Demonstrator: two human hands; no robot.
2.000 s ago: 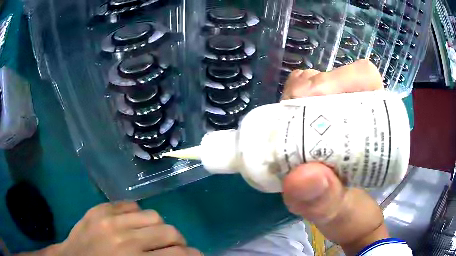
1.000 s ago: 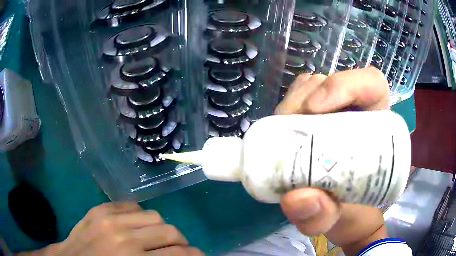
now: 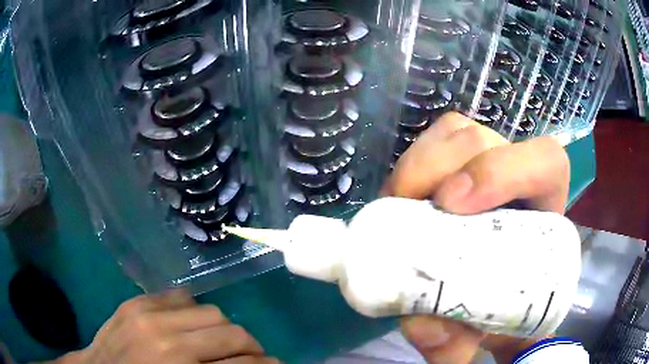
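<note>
My right hand (image 3: 484, 170) holds a white glue bottle (image 3: 462, 266) on its side. Its pale-yellow needle tip (image 3: 249, 234) points left, at the lowest round black-and-silver part (image 3: 211, 226) in the left column of the clear blister tray (image 3: 153, 259). Whether the tip touches the part I cannot tell. More such parts fill the tray's columns. My left hand (image 3: 171, 330) is curled at the tray's near edge, its fingertips hidden; it may be holding the edge, but I cannot tell.
A black oval pad (image 3: 44, 307) lies on the green mat (image 3: 320, 323) at the left. A blurred whitish container (image 3: 20, 170) stands above it at the left rim. A dark red surface (image 3: 626, 178) and a grey, shiny surface (image 3: 605, 274) show at the right.
The bottle has rolled and its body has sunk, so its label faces lower. The tray has shifted slightly left. The tip stays near the same part. My left hand has barely moved.
</note>
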